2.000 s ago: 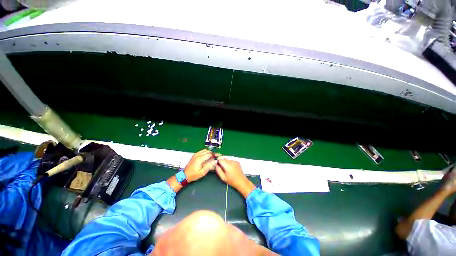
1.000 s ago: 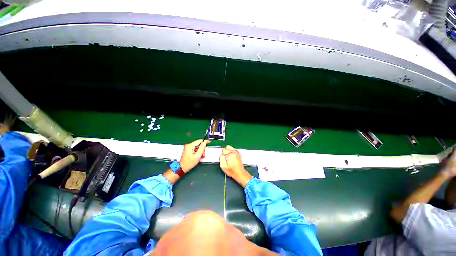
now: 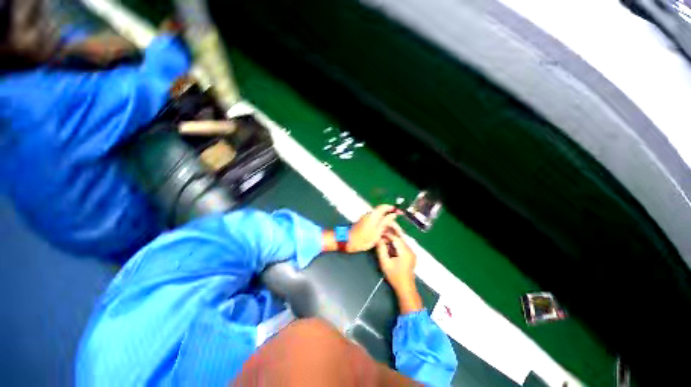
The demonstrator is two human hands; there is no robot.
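Observation:
The frame is blurred. My left hand point(image 3: 367, 231), with a blue and red band at its wrist, is at the white edge rail point(image 3: 333, 184). A thin dark tool, perhaps tweezers, shows at its fingertips. My right hand point(image 3: 399, 263) is just beside it, fingers curled; a small dark patch shows between them, and I cannot tell if it is a held part. An electronic unit point(image 3: 424, 211) with a pale frame lies on the green belt point(image 3: 472, 257) just beyond my left fingertips.
Small white pieces point(image 3: 344, 144) are scattered on the belt. Another unit point(image 3: 540, 308) lies farther right. A white sheet with red marks point(image 3: 464, 323) lies right of my right hand. A black soldering station point(image 3: 256, 162) and pale iron handle point(image 3: 207, 128) are at left, beside a person in blue point(image 3: 68, 151).
The view has turned and tilted, showing more of the left neighbour. My hands, apart a second ago, are now close together. The left hand's tool has drawn away from over the unit.

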